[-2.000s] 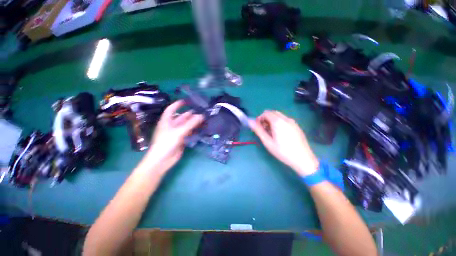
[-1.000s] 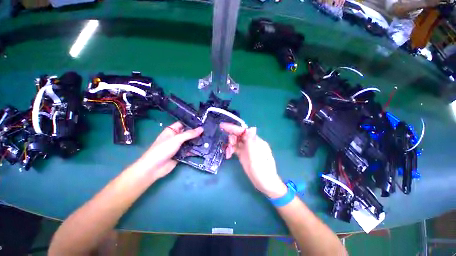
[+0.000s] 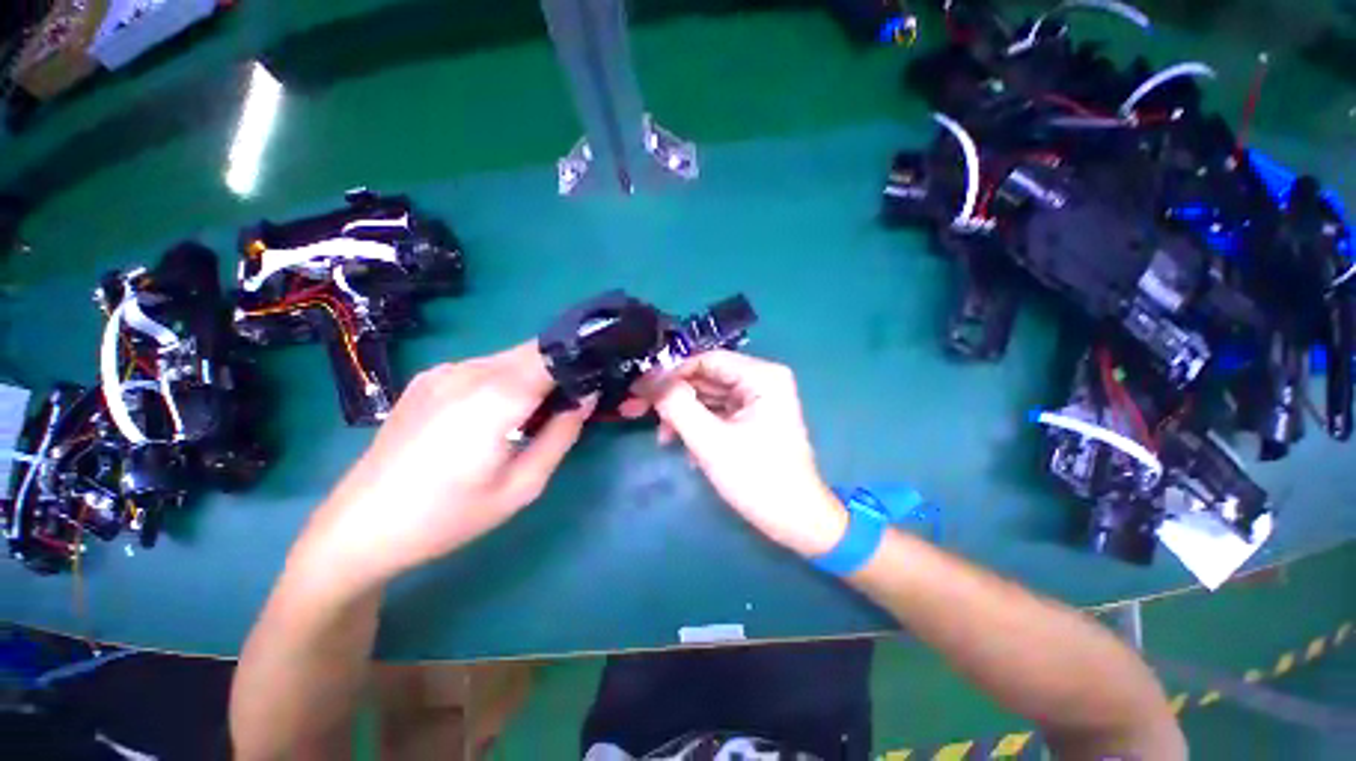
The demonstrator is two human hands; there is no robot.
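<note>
A black partly assembled unit [image 3: 602, 339] is held above the green bench top in front of me, turned so that a glossy rounded side faces up. A narrow black part of it with pale bits points to the upper right. My left hand [image 3: 473, 446] grips the unit from the left, its fingertips partly hidden under it. My right hand [image 3: 744, 439] is at the unit's lower right side, thumb and fingers closed on its edge. A blue strap [image 3: 854, 532] is around my right wrist. The ribbon cable is not visible on the held unit.
A T-shaped unit [image 3: 335, 275] with white ribbon and orange-red wires lies at left, beside more black units [image 3: 156, 372]. A large pile of black housings [image 3: 1101, 238] lies at right, with a white paper slip [image 3: 1216, 550] under it. A metal upright [image 3: 595, 89] stands behind the unit.
The held unit has been turned over from its open side with the white ribbon to a glossy side. Both hands have changed their hold on it. The camera view has shifted.
</note>
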